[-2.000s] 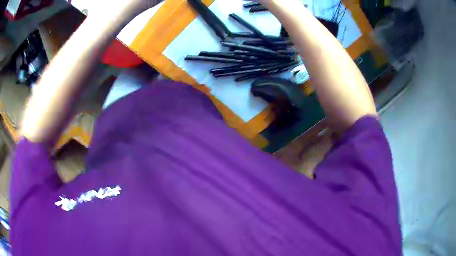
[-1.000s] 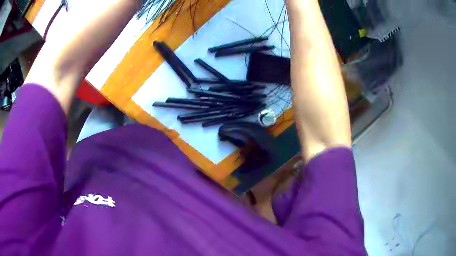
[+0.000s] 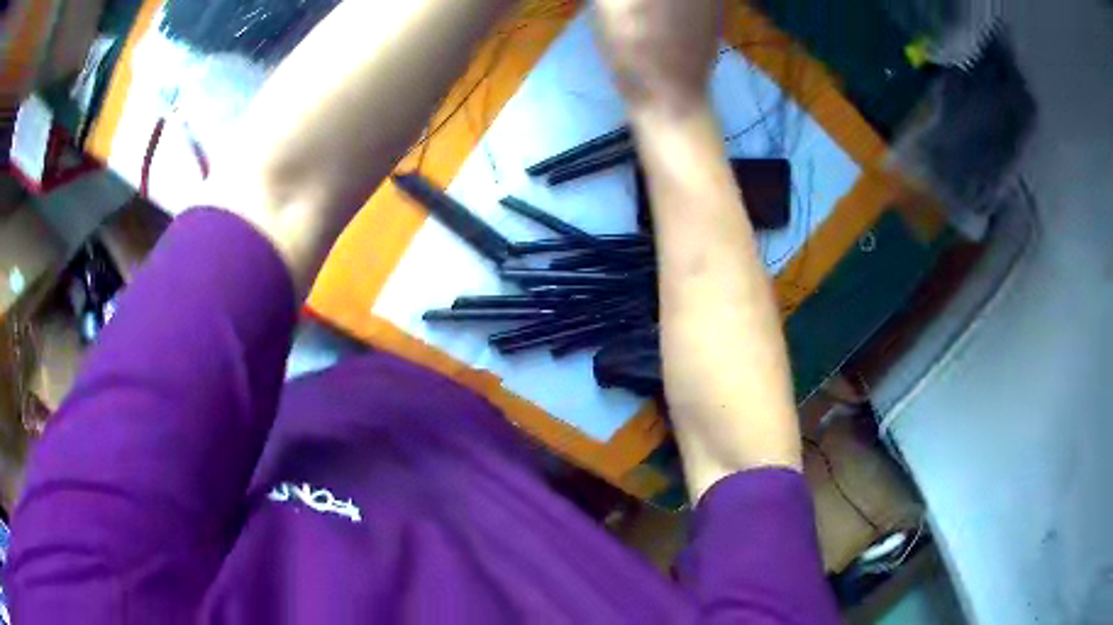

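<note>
Slim black tubes (image 3: 561, 293) lie in a loose pile on the white sheet (image 3: 415, 287), their right ends hidden behind my right forearm. Two more tubes (image 3: 583, 156) lie above the pile. A black curved part (image 3: 625, 369) is partly hidden by the same forearm. Thin dark wires (image 3: 482, 73) run between my arms near the top. My right hand (image 3: 659, 43) is at the top edge, blurred, with its fingers cut off, so its hold cannot be seen. My left forearm reaches out over the top edge and my left hand is out of the picture.
A black flat device (image 3: 765, 193) lies right of my right forearm. Open red handles (image 3: 151, 156) lie on the white surface at the upper left, below a dark bundle of thin strands (image 3: 250, 25). Orange edging (image 3: 354, 275) borders the sheet. A carton (image 3: 854, 488) stands below the table's right side.
The view has shifted. My left arm has moved right across the orange edging, and my right forearm now covers the tubes' right ends and the pale ring. The red handles now show more fully.
</note>
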